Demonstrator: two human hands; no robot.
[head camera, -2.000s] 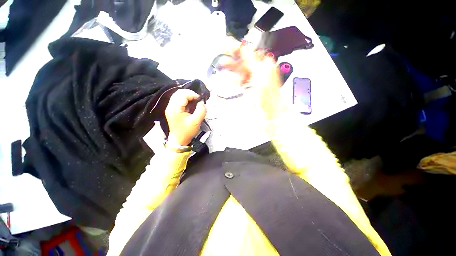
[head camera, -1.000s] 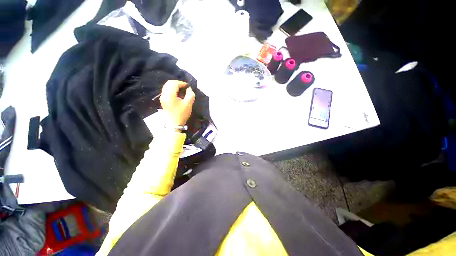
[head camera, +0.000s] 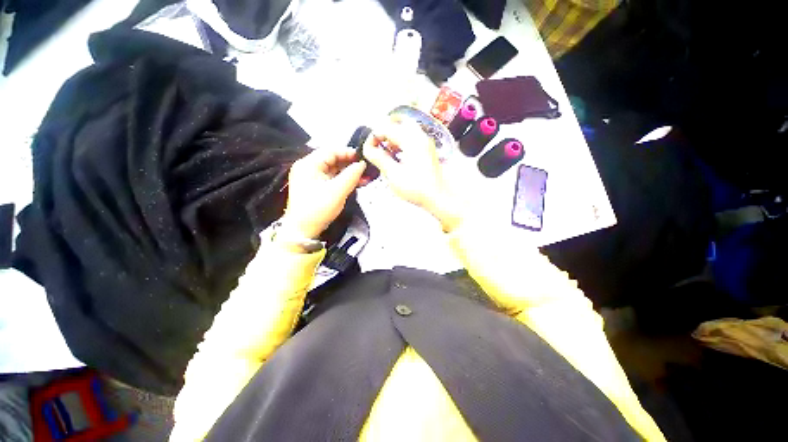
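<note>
The black garment with tiny light specks lies heaped on the left of the table, its right end reaching my hands. My left hand is closed on a small dark edge of the garment. My right hand meets it from the right, fingertips pinched at the same dark piece. A needle, thread or button between the fingertips cannot be made out. The round button dish is partly hidden behind my right hand.
Three black thread cones with pink ends stand beside the dish. A small red packet, a maroon pouch, a lit smartphone and a dark phone lie at right. A clear plastic bag lies at the far side.
My right hand, out of view a second ago, is back at my left hand. My left hand has moved right and holds up a dark edge. The view has shifted.
</note>
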